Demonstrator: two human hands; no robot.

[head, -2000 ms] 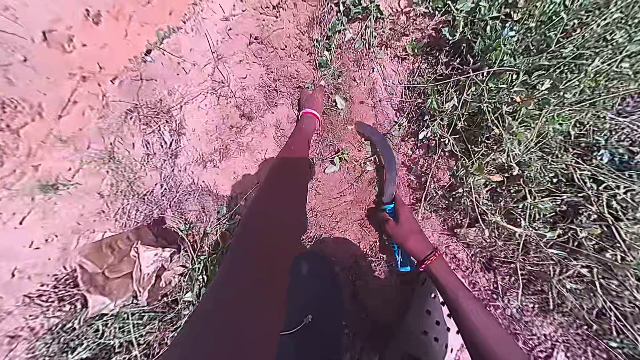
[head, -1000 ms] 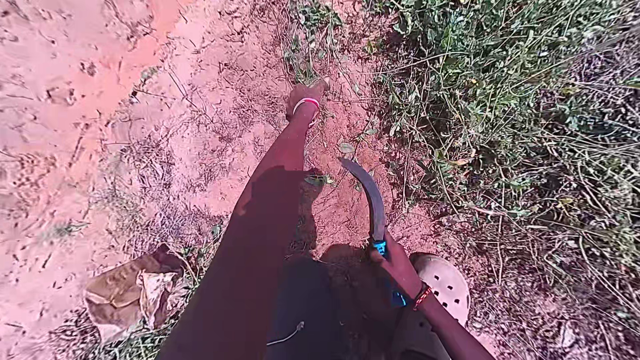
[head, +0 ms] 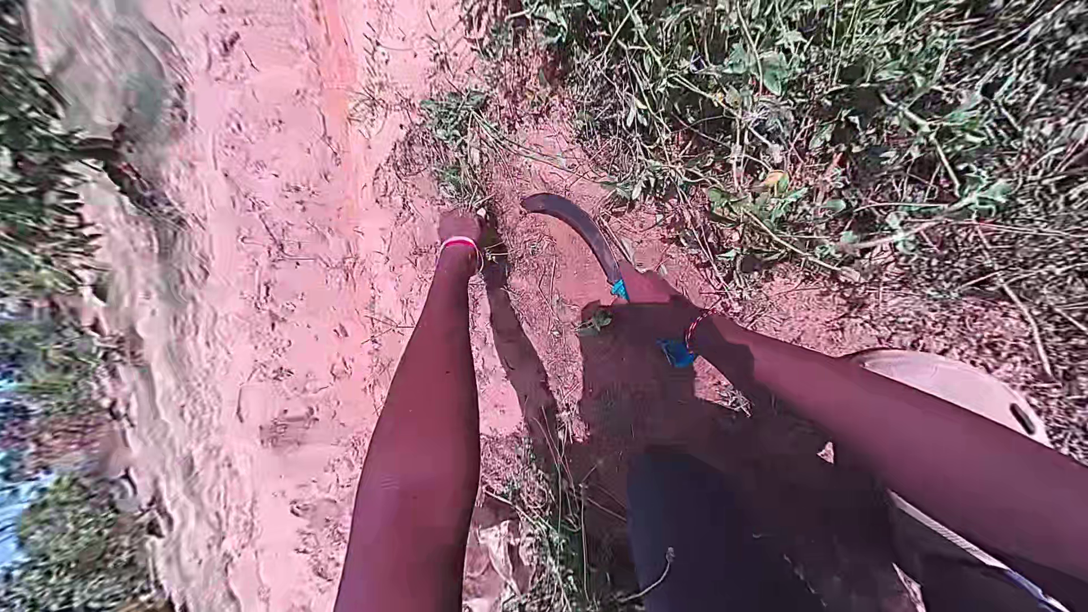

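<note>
My right hand (head: 650, 293) is closed around the blue-wrapped handle of a sickle (head: 582, 225), whose dark curved blade points up and to the left over bare soil. A beaded band circles the right wrist. Up and to the left, my left hand (head: 461, 226), with a pink and white band at its wrist, reaches down at the base of a clump of green weeds (head: 459, 174). Its fingers are hidden, so whether they grip the stems cannot be told. The tip of the blade lies a little to the right of the left hand.
Dense weeds (head: 765, 110) cover the upper right. Reddish bare soil (head: 280, 340) runs along the left, with more plants (head: 68, 527) at the far left edge. A light perforated shoe (head: 943, 382) is at the lower right. Pale crumpled material (head: 497, 552) lies near the bottom.
The view has shifted and turned. The sickle blade's tip now lies closer to the weed clump, beside my left hand. My right hand still holds the sickle.
</note>
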